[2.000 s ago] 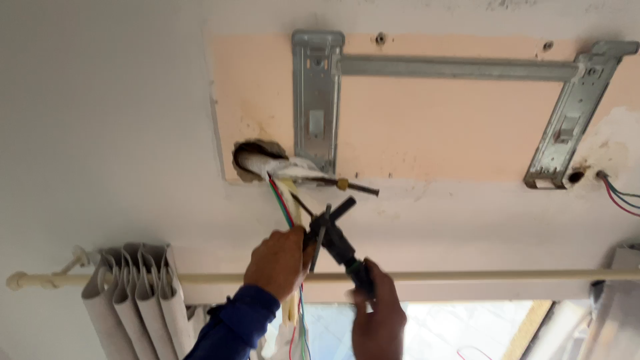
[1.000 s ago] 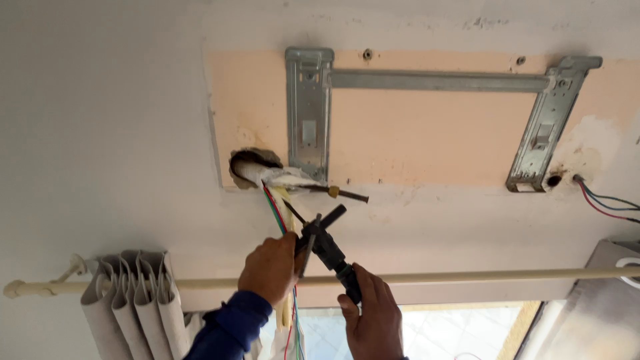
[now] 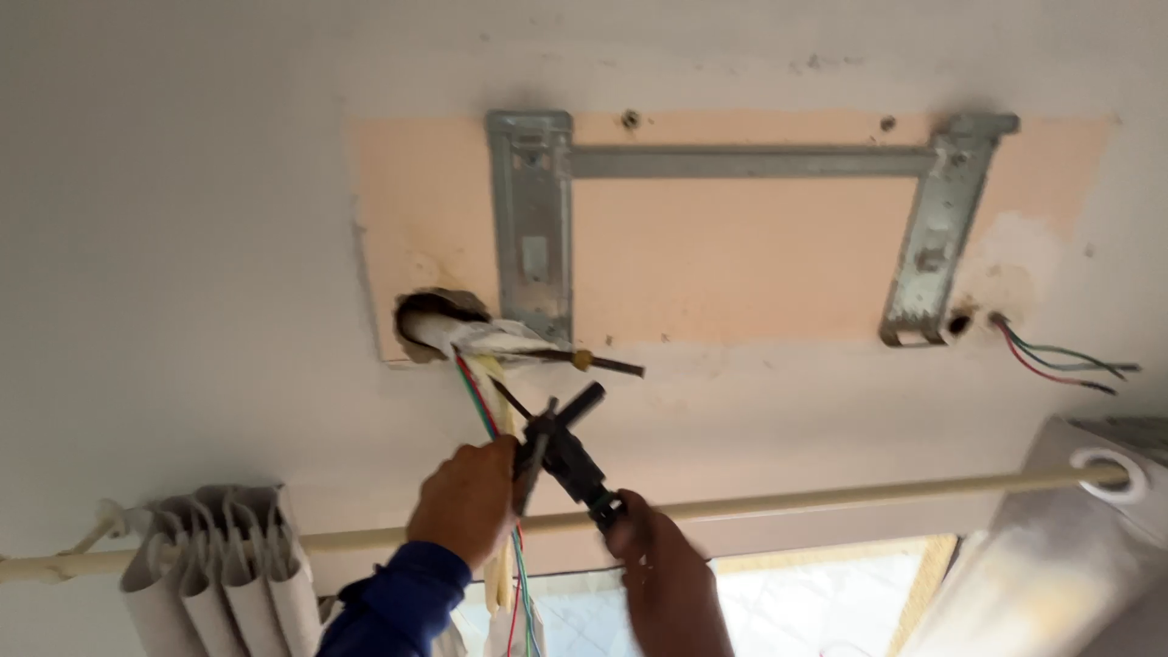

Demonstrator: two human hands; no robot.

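My left hand [image 3: 464,502], in a blue sleeve, grips the clamp part of a dark pipe-flaring tool [image 3: 570,461]. My right hand [image 3: 662,570], slightly blurred, closes round the tool's lower right end. A thin dark pipe [image 3: 511,397] runs from the wrapped bundle down to the tool's clamp. Above it, a second pipe with a brass nut [image 3: 582,359] points right from white wrapping [image 3: 502,339], which comes out of a rough wall hole [image 3: 415,319]. Red, green and blue wires [image 3: 474,392] hang from the bundle and pass behind my left hand.
A metal mounting bracket [image 3: 748,162] is fixed on the peach wall patch above. More loose wires [image 3: 1049,354] stick out at right, beside a small hole [image 3: 959,323]. A curtain rod [image 3: 821,494] crosses behind my hands, with gathered curtains [image 3: 224,575] at left and a window [image 3: 821,602] below.
My right hand has shifted its place around the tool's end, while my left hand keeps its hold on the clamp part. The pipes and the bracket look unchanged.
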